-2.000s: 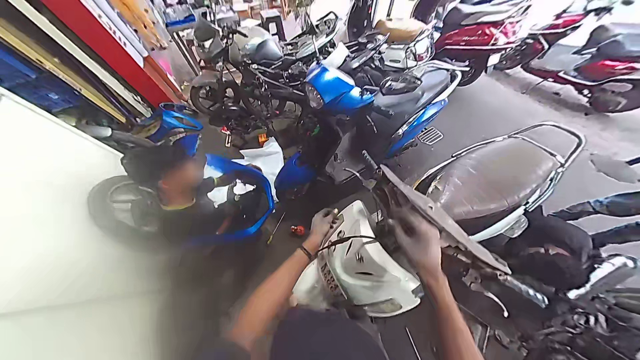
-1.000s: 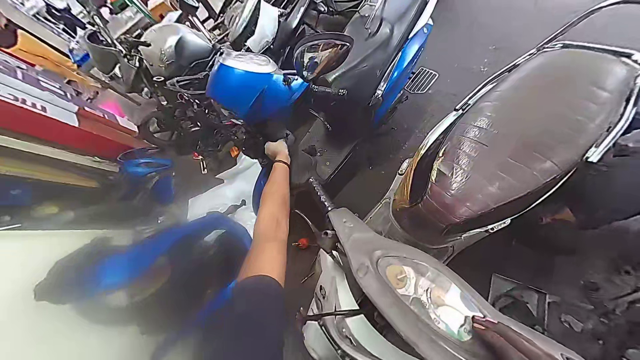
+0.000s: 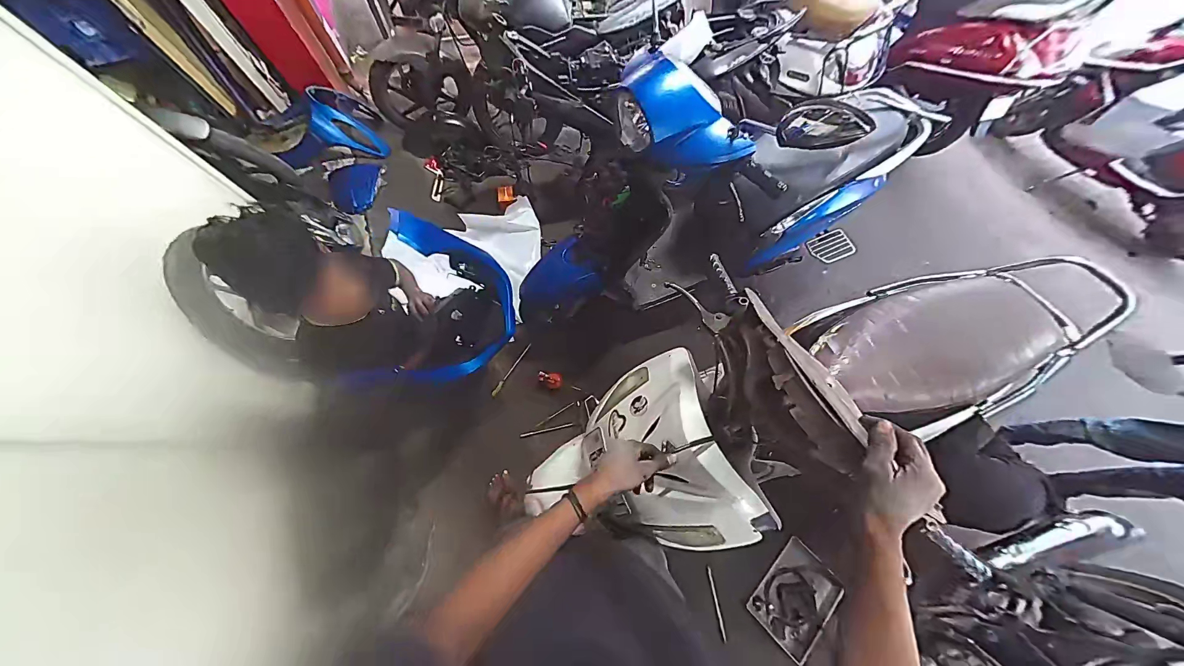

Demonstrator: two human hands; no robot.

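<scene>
My right hand (image 3: 902, 476) grips the near end of the scooter's grey handlebar cover (image 3: 814, 379), which is tilted up off the handlebar area. My left hand (image 3: 629, 465) is over the white front panel (image 3: 680, 435) of the same scooter, its fingers bent near a dark cable; whether they hold it I cannot tell. The handlebar grip (image 3: 723, 273) and a brake lever (image 3: 696, 305) stick out beyond the cover. The brown seat (image 3: 916, 347) lies behind it. What is under the cover is mostly hidden.
A person (image 3: 342, 310) sits at the left by a blue body panel (image 3: 507, 314). Ahead stands a blue scooter (image 3: 680, 111). A red-handled tool (image 3: 549, 380) and a screwdriver (image 3: 511, 370) lie on the floor. A metal tray (image 3: 795, 599) lies near my right arm. Another person's legs (image 3: 1091, 439) are at the right.
One second ago my left arm reached forward toward the blue scooter; now that hand is back over the white panel. The grey cover, lying across the handlebar then, is now tilted up. The view has shifted.
</scene>
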